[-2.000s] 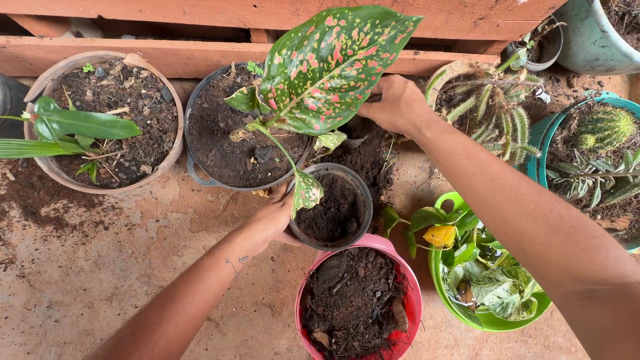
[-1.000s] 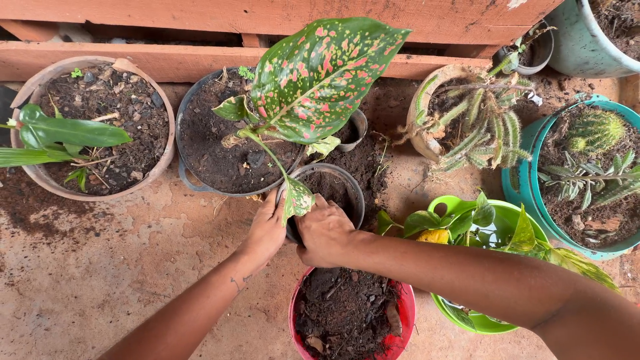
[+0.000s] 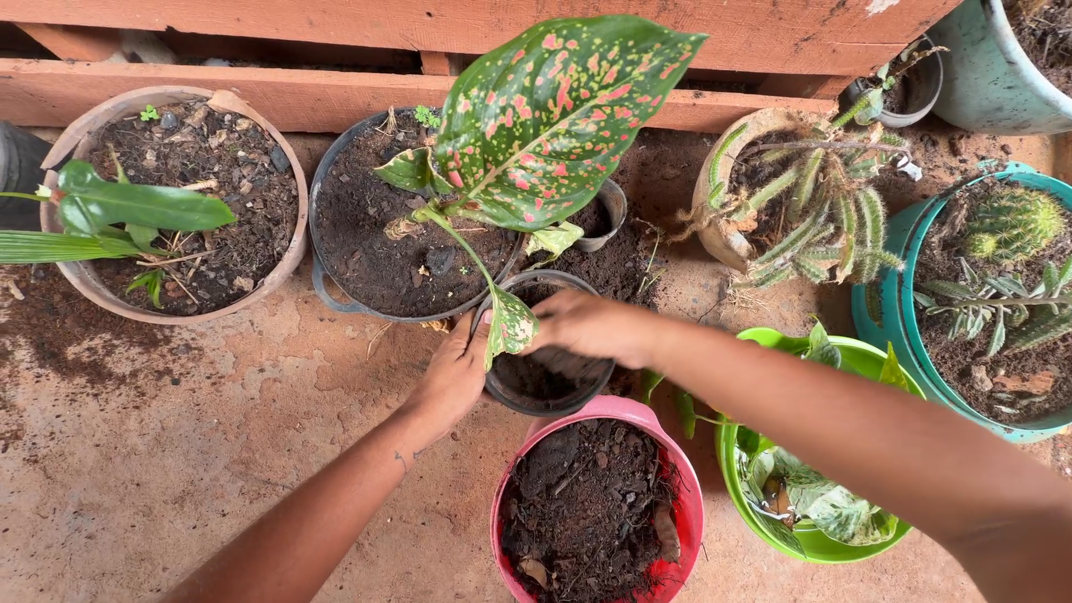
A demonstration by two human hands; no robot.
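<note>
A small dark plastic pot (image 3: 544,402) partly filled with soil stands between a pink plastic pot (image 3: 615,409) of dark soil and a large grey pot (image 3: 322,243). My left hand (image 3: 448,377) grips the small pot's left rim. My right hand (image 3: 590,327) is over the same pot, its fingers partly hidden by a drooping leaf and blurred soil below; whether it holds soil cannot be seen. A spotted aglaonema (image 3: 553,126) with pink flecks grows in the grey pot and leans over both small pots. Behind, a little grey pot (image 3: 615,213) with soil lies tilted on spilled soil.
A round clay-coloured pot (image 3: 297,226) with a green plant stands left. On the right are a cactus in a beige pot (image 3: 708,226), a teal pot (image 3: 900,335) with cacti, and a lime-green container (image 3: 733,469) of leafy cuttings. A painted wooden plank (image 3: 251,96) runs behind.
My right hand has moved from beside the little grey pot behind to the small dark pot. My left hand stays at that pot's left side.
</note>
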